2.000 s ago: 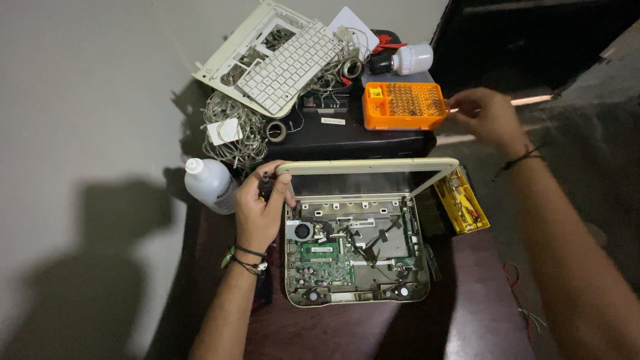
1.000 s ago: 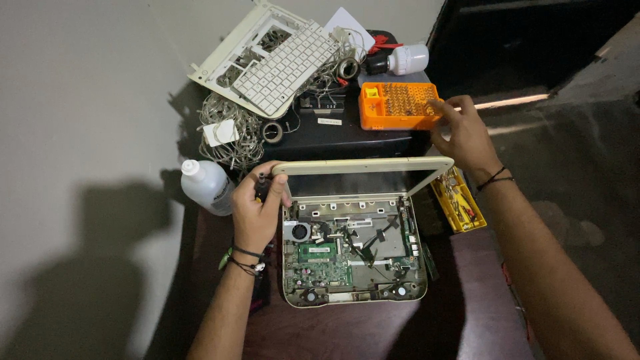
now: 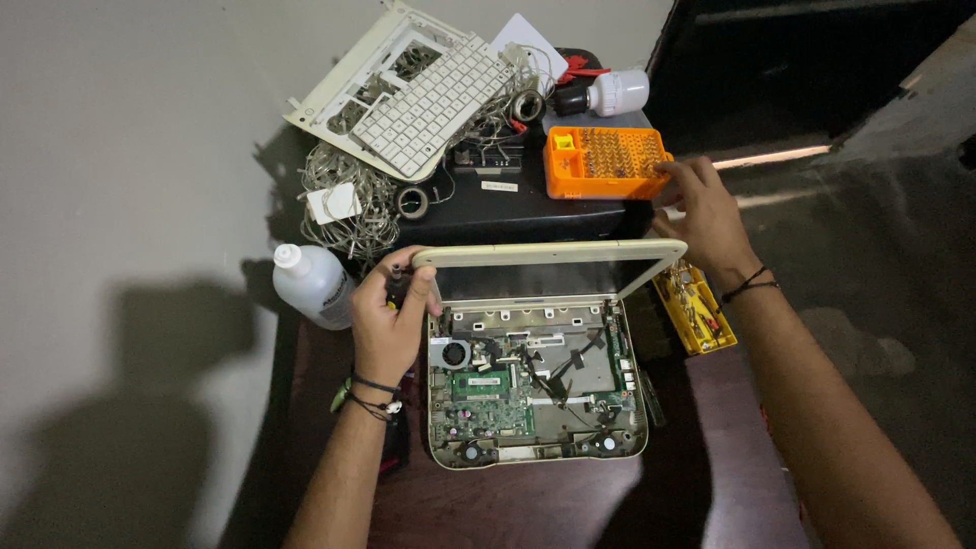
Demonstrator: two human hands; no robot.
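An opened small laptop lies on the dark table, its base [image 3: 488, 408] showing a green circuit board, a fan [image 3: 455, 354] and loose cables. My left hand [image 3: 393, 320] grips the left edge of its raised screen lid [image 3: 549, 252], and a dark tool handle [image 3: 396, 286] shows between thumb and fingers. At the right end of the orange bit case [image 3: 564, 183], my right hand [image 3: 698, 210] has its fingertips at the case's edge by the metal bits [image 3: 621, 152]. Whether those fingers pinch a bit cannot be seen.
Behind the laptop is a black box [image 3: 518, 217]. Around it are a white keyboard [image 3: 435, 107] on a laptop top cover [image 3: 335, 84], tangled wires [image 3: 366, 221], tape rolls [image 3: 412, 203] and a light bulb [image 3: 621, 93]. A plastic bottle [image 3: 313, 286] stands left, a yellow tray [image 3: 698, 313] right.
My right hand has stayed around the right end of the orange case, its fingers shifting there and its wrist coming lower than two seconds ago. My left hand still holds the lid.
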